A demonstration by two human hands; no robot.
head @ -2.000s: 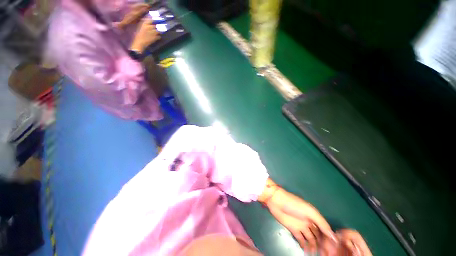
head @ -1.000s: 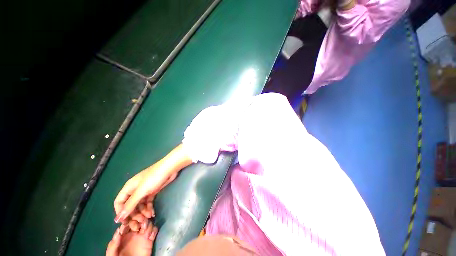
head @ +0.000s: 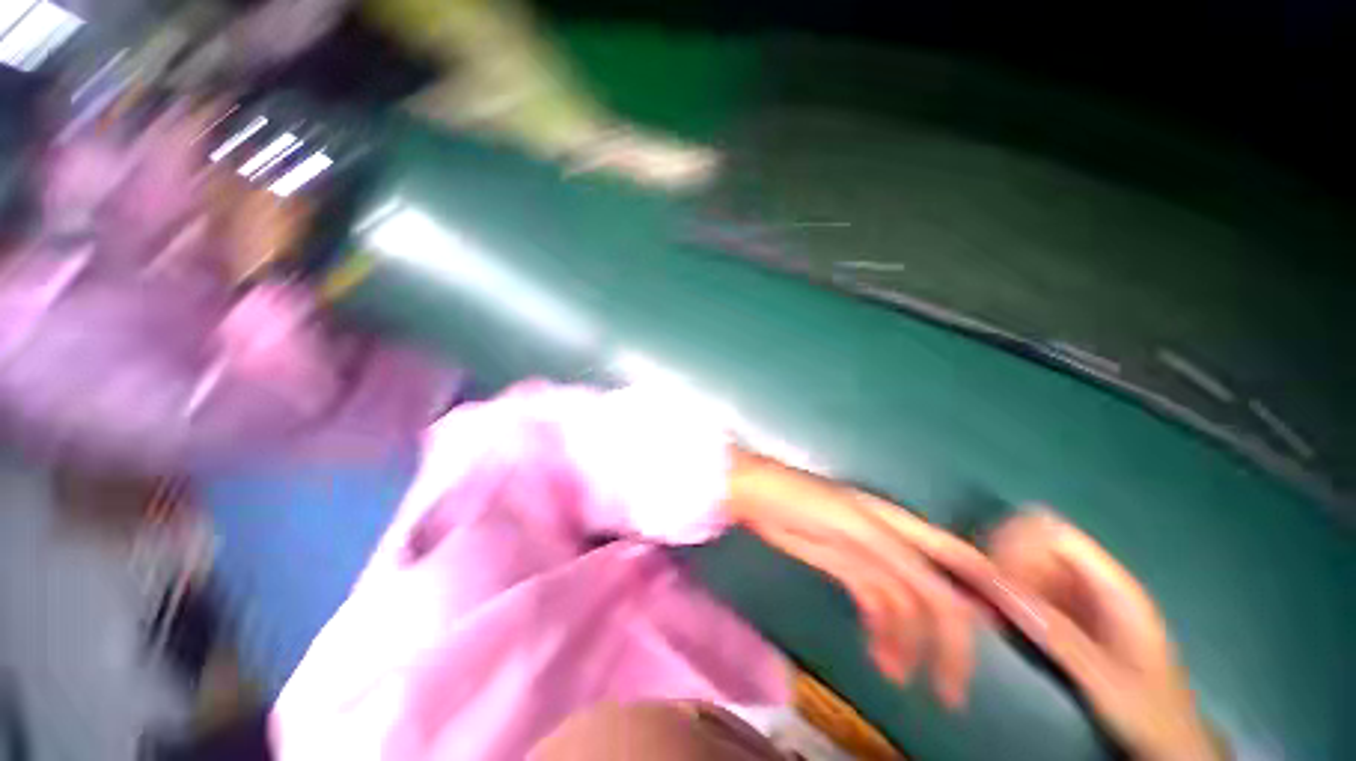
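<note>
The view is strongly motion-blurred. My left hand [head: 870,558] reaches right from a pink sleeve, over the glossy green bench top [head: 833,372]. Its fingers hang down and look slightly apart. My right hand [head: 1101,610] comes in from the lower right, fingers bent, overlapping or touching my left fingertips. The blur hides exactly how they meet. No object shows in either hand. A dark patch lies under the hands; I cannot tell whether it is a shadow or a thing.
A large dark raised mat [head: 1041,238] with a worn edge and white streaks lies behind the bench strip. A blurred yellow post [head: 506,89] stands at the top. A person in a pink smock [head: 164,327] is at the left, near several bright rectangles. Blue floor [head: 305,543] shows below.
The view has swung back from one side of the bench to the other; the other person is now at the left. My hands now appear at the lower right, still close together.
</note>
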